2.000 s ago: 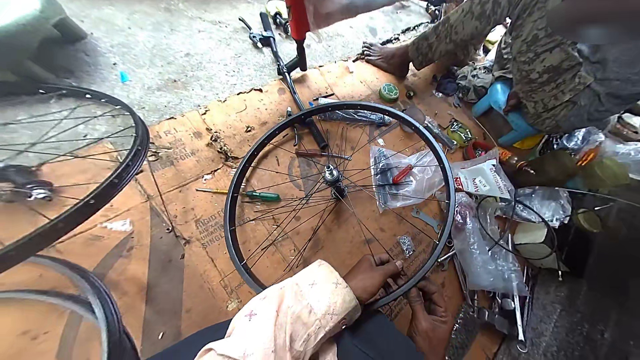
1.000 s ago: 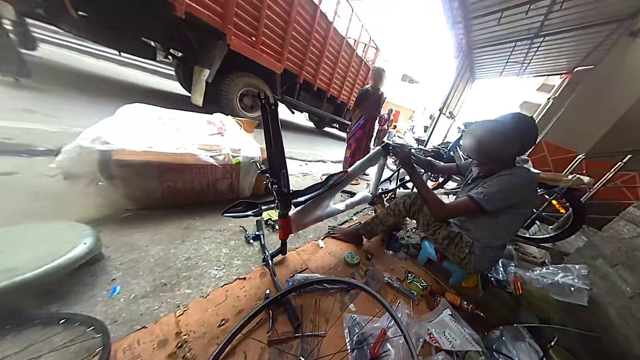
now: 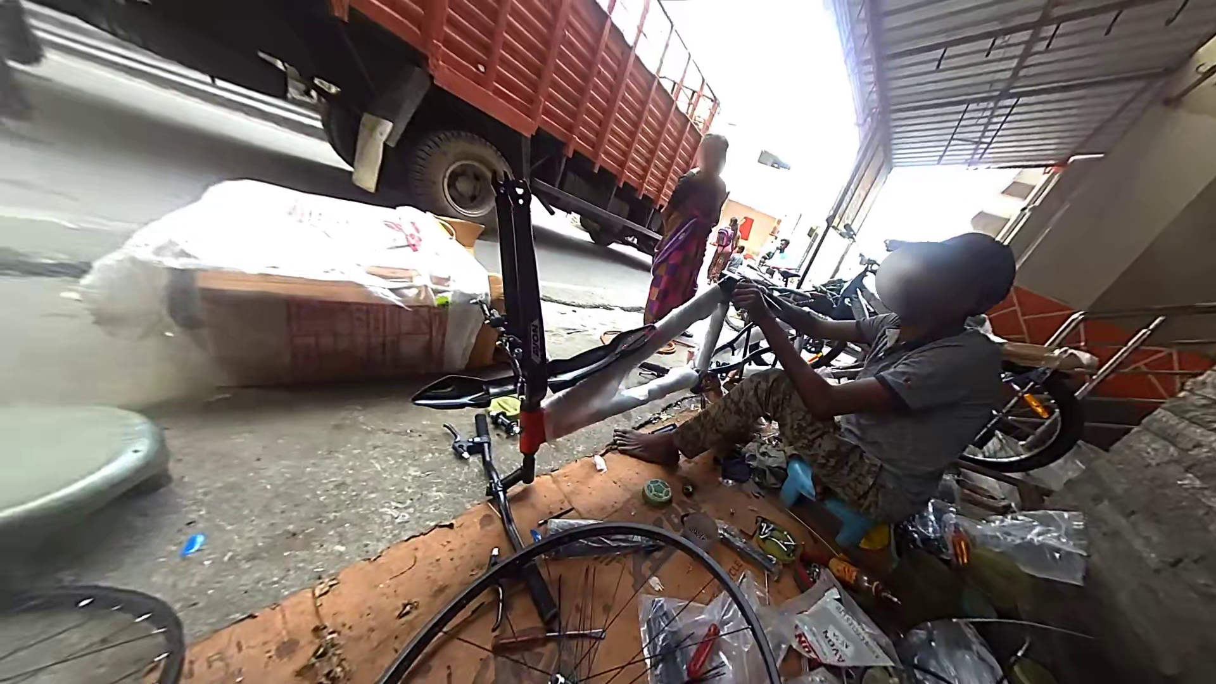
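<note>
Neither of my hands shows in the head view now. A spoked bicycle wheel (image 3: 581,534), cut off by the bottom edge, is over the brown cardboard sheet (image 3: 380,579). Beyond it stands a bicycle frame (image 3: 608,380) in clear wrap, its black fork (image 3: 521,285) pointing up. A black handlebar (image 3: 503,513) with brake levers lies below the fork. Right of the wheel's middle, a red-handled tool (image 3: 703,651) rests in or on a clear plastic bag (image 3: 760,617). A round green tin (image 3: 656,491) sits farther back.
A seated co-worker (image 3: 912,370) holds the far end of the frame. At left are a pale green stool (image 3: 76,465) and another wheel (image 3: 161,617). A plastic-covered carton (image 3: 323,332) lies near a red truck (image 3: 570,76). A person (image 3: 689,228) stands beyond.
The view has swung up from the wheel to the street. Two seconds ago both my hands were at the wheel's near rim; now they are out of view.
</note>
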